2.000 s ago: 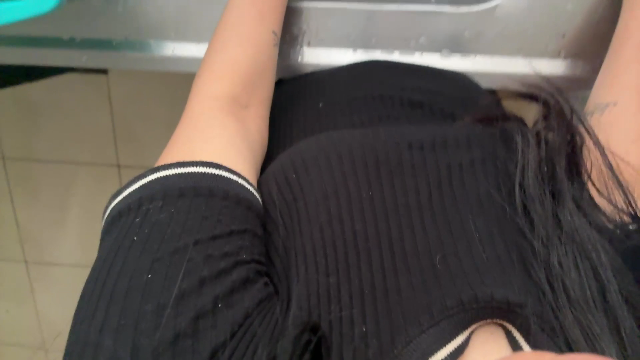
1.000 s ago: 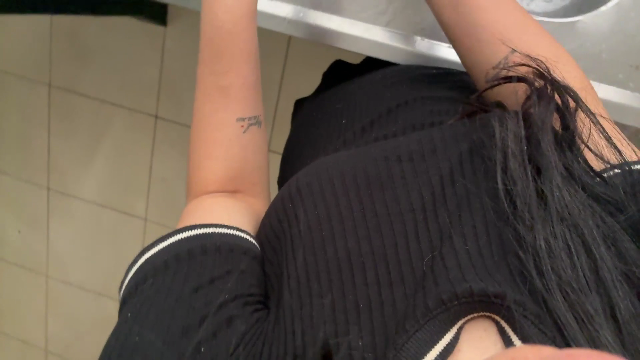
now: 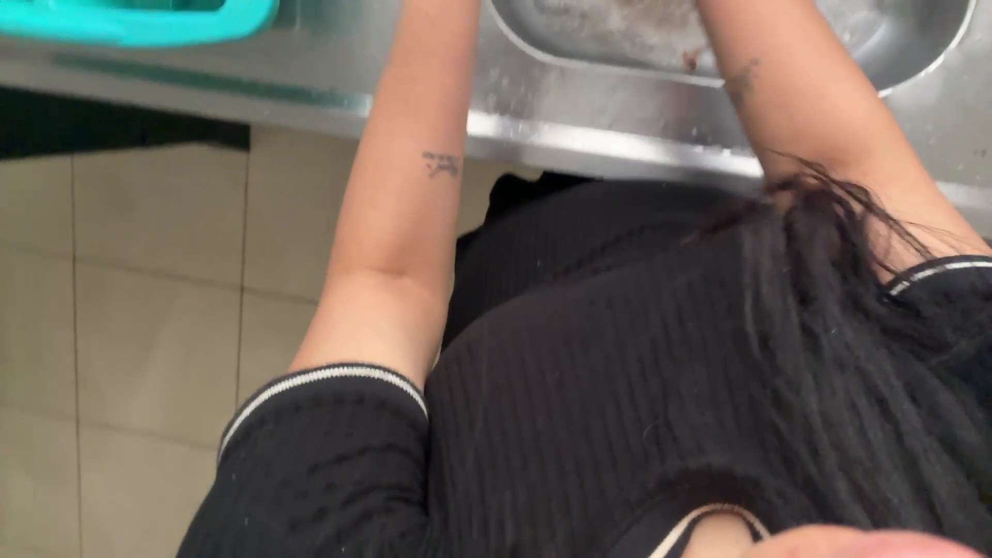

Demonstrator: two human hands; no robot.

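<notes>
Both of my forearms reach up past the top edge of the head view, so my left hand and my right hand are out of the picture, and what they hold or touch is hidden. The arm at the image's left crosses the front rim of a stainless steel counter [image 3: 542, 116]. The other arm passes over a metal sink basin [image 3: 620, 39], which has brownish residue and a small reddish-brown scrap [image 3: 690, 60] near its front edge.
A turquoise plastic container [image 3: 139, 29] stands on the counter at the top left. Below the counter's raised front edge lies a beige tiled floor [image 3: 155, 333], with a dark object [image 3: 116, 122] above it at the left. Long dark hair hangs at the right.
The view has shifted, and more of the sink basin shows than one second ago. The turquoise container, out of view then, shows again at the top left.
</notes>
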